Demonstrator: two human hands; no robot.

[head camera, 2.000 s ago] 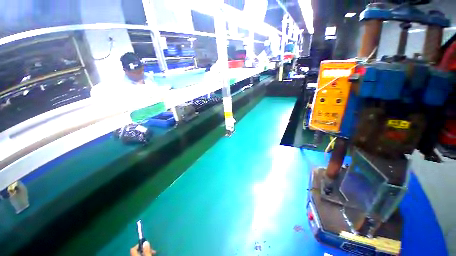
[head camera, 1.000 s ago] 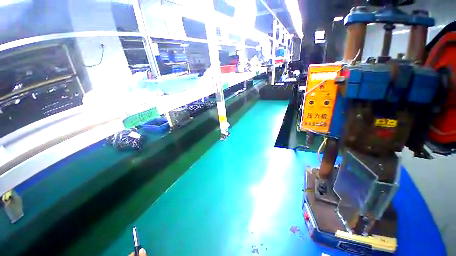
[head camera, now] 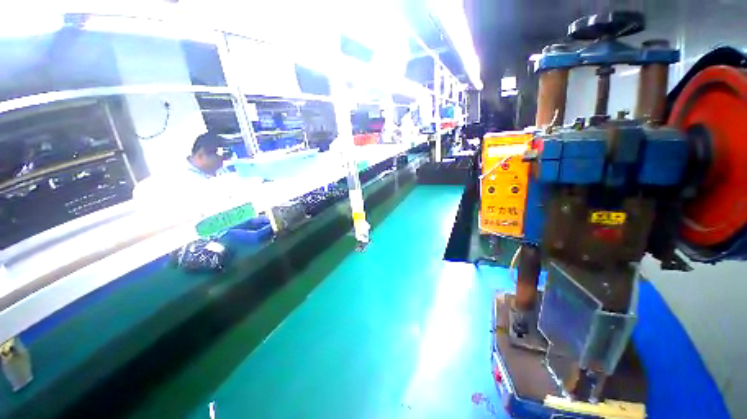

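Observation:
The silver tip of a rod (head camera: pixel 212 409) shows at the bottom edge, left of centre, over the green surface. The hand holding it is out of the picture, so neither of my hands shows. The bench press (head camera: pixel 602 164) stands at the right, with an orange control box (head camera: pixel 504 184) on its left side and a red wheel (head camera: pixel 721 155) on its right. A clear guard (head camera: pixel 573 315) hangs over the brown press base (head camera: pixel 524 360). A pale strip (head camera: pixel 594 407) lies on the base's front edge. What is under the guard is unclear.
The green work surface (head camera: pixel 352 327) runs away ahead. A dark bundle (head camera: pixel 202 255), a green piece (head camera: pixel 225 221) and a blue tray (head camera: pixel 250 232) sit at the left. A person in a dark cap (head camera: pixel 211 153) is beyond the white shelf. A post (head camera: pixel 357 209) stands mid-view.
The view has tilted up and shifted, so the press sits further left and more of the red wheel shows. The rod has dropped lower; the fingertips holding it have left the picture.

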